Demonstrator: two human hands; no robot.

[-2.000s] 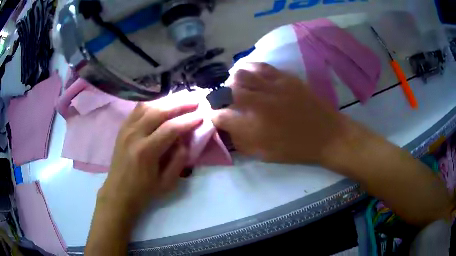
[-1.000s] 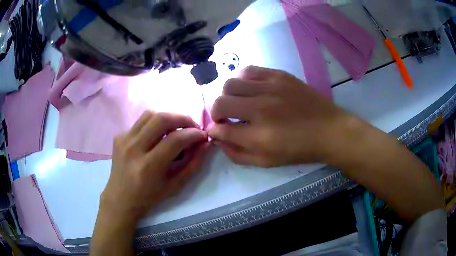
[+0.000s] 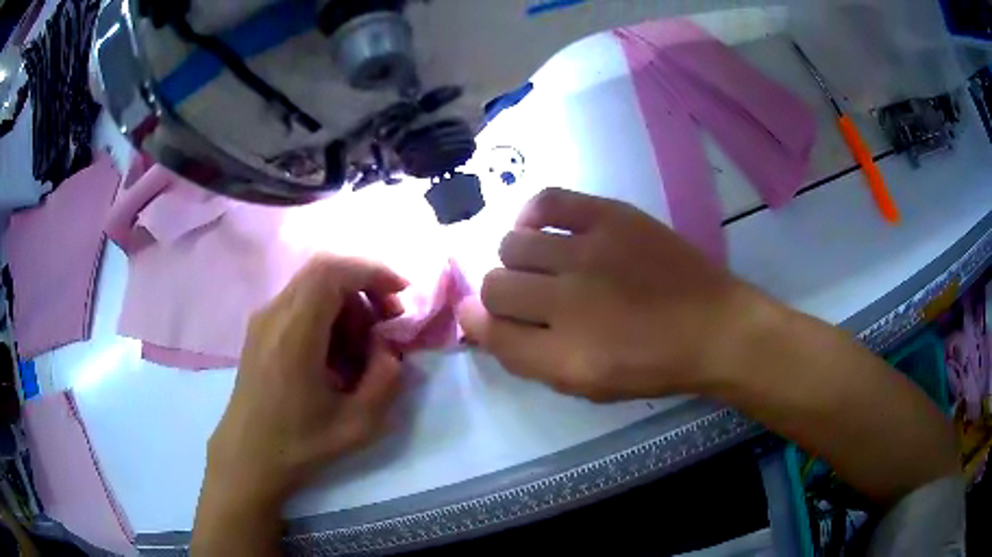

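A small folded pink fabric piece (image 3: 433, 316) lies between my two hands, in front of the sewing machine's needle area. My left hand (image 3: 310, 364) holds its left side between thumb and fingers. My right hand (image 3: 609, 299) has its fingers curled, with thumb and fingertip at the piece's right edge. The white sewing machine head (image 3: 250, 120) is above. A dark attachment (image 3: 455, 198) hangs under it, beyond the fabric and apart from it. The needle is hidden in glare.
Pink panels (image 3: 196, 288) lie left of my left hand, more (image 3: 60, 256) at the far left. Pink strips (image 3: 751, 131) fan out at upper right, beside an orange-handled tool (image 3: 867, 169) and a dark metal lump (image 3: 919, 125). A ruled table edge (image 3: 609, 452) curves in front.
The hands have moved slightly toward the table's front edge. The left fingers have opened away from the right fingertips, and more of the pink piece shows between them.
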